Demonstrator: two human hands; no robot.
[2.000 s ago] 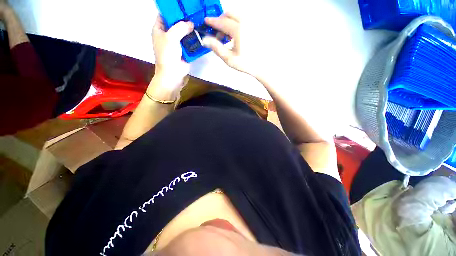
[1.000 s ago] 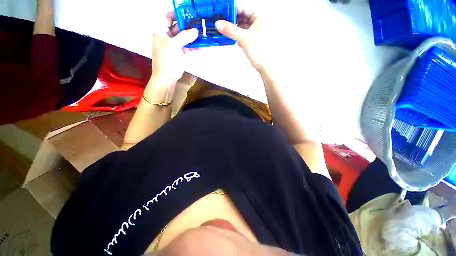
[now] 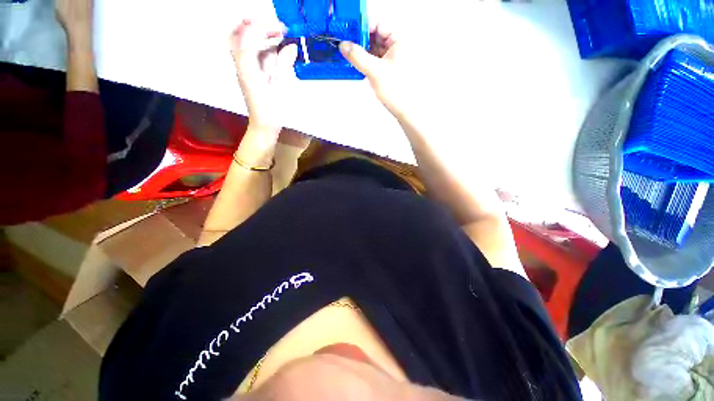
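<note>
A blue blister tray [image 3: 333, 71] is at the top edge, partly cut off. A dark cable [image 3: 322, 48] with a pale band [image 3: 304, 50] lies in its near recess. My right hand [image 3: 376, 61] holds the tray's right side, thumb on the front and fingers behind. My left hand [image 3: 262, 66] is at the left edge, thumb and fingers apart, fingertips by the tray and cable. Whether the left fingertips pinch anything cannot be told.
A grey plastic basket [image 3: 601, 149] with stacked blue packs [image 3: 679, 117] and white-edged cards [image 3: 665, 210] stands at the right. Blue stacked trays [image 3: 626, 27] lie behind it. Another person's arm [image 3: 81, 59] is at the left. Cardboard boxes and red stools are below table level.
The tray first turned upright and shifted right, with both hands around it. Since then my left hand has loosened and its fingers have come round to the tray's left edge.
</note>
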